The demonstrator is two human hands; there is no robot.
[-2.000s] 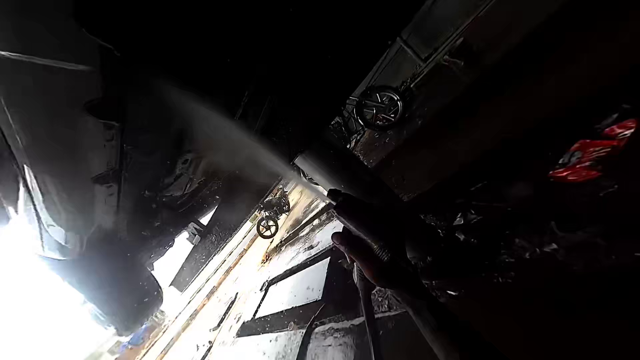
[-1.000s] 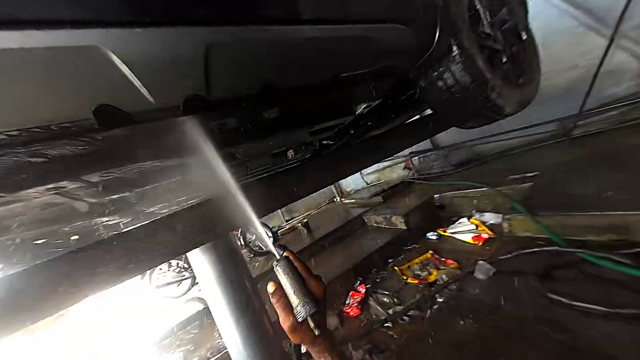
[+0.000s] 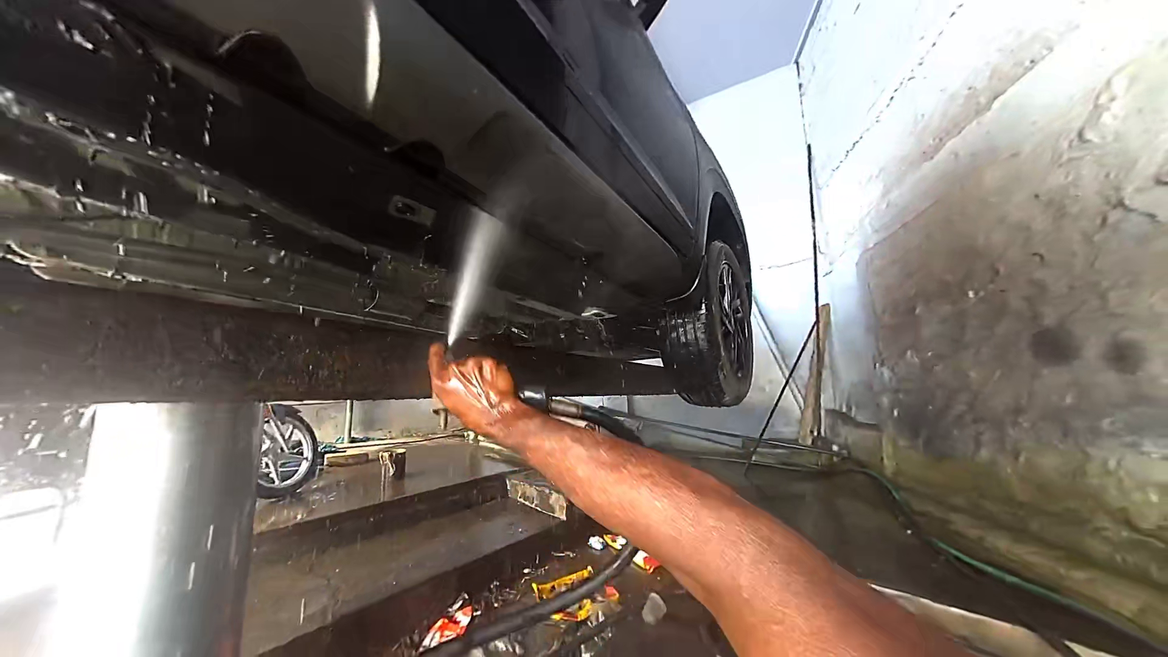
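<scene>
My right hand [image 3: 476,391] is closed around a spray gun [image 3: 537,400], mostly hidden by the fingers; its rear end shows behind the wrist, joined to a black hose [image 3: 570,595]. A white water jet [image 3: 474,274] leaves the nozzle and goes up onto the wet underside of a raised dark car [image 3: 602,173], near its sill. Drops fall from the underbody at the left. My left hand is not in view.
A metal lift column [image 3: 164,529] stands at the left under a dark beam [image 3: 182,351]. Beyond are a motorcycle wheel [image 3: 287,452] and concrete steps [image 3: 383,547]. Litter [image 3: 561,584] lies on the wet floor. A green hose [image 3: 985,566] runs beside the stained wall [image 3: 1031,301].
The view has swung strongly. The jet, which sprayed up and left one second ago, now points nearly straight up at the car's underside. My right forearm now shows at greater length.
</scene>
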